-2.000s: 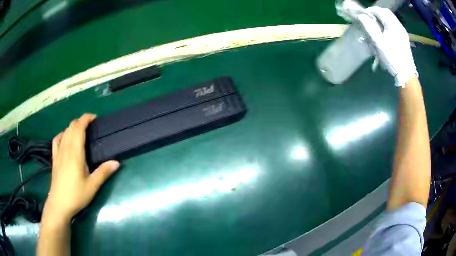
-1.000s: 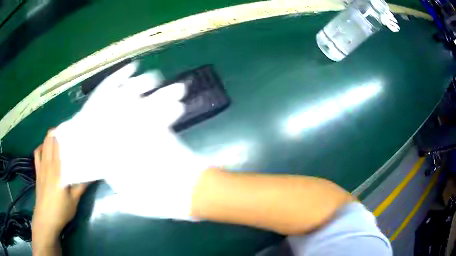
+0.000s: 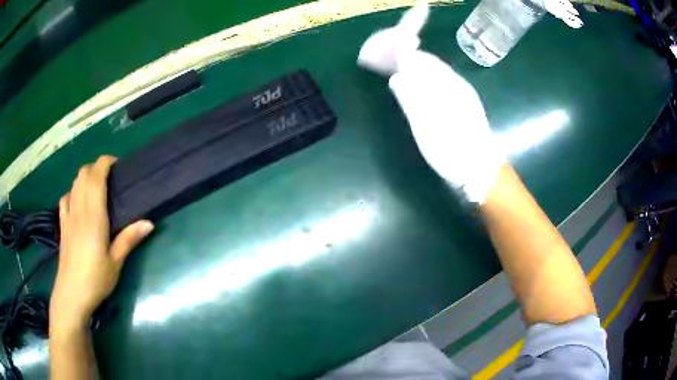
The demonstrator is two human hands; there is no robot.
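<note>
Two black power strips (image 3: 223,145) lie side by side on the dark green surface, sides with pale logos up. My bare left hand (image 3: 93,237) grips their left ends, thumb on the near side and fingers on the far side. My right hand (image 3: 438,111) wears a white glove and is raised to the right of the strips, touching neither. Its fingers are blurred around a small white piece, perhaps a cloth; glove and piece are hard to tell apart.
A clear bottle (image 3: 496,33) lies at the top right, a white glove or cloth (image 3: 564,11) beside it. A short black bar (image 3: 163,95) sits by the cream strip (image 3: 312,16). Black cords (image 3: 33,230) coil at the far left.
My right hand went from the bottle to over the strips, then back to their right. The strips and my left hand have shifted slightly up and left in view.
</note>
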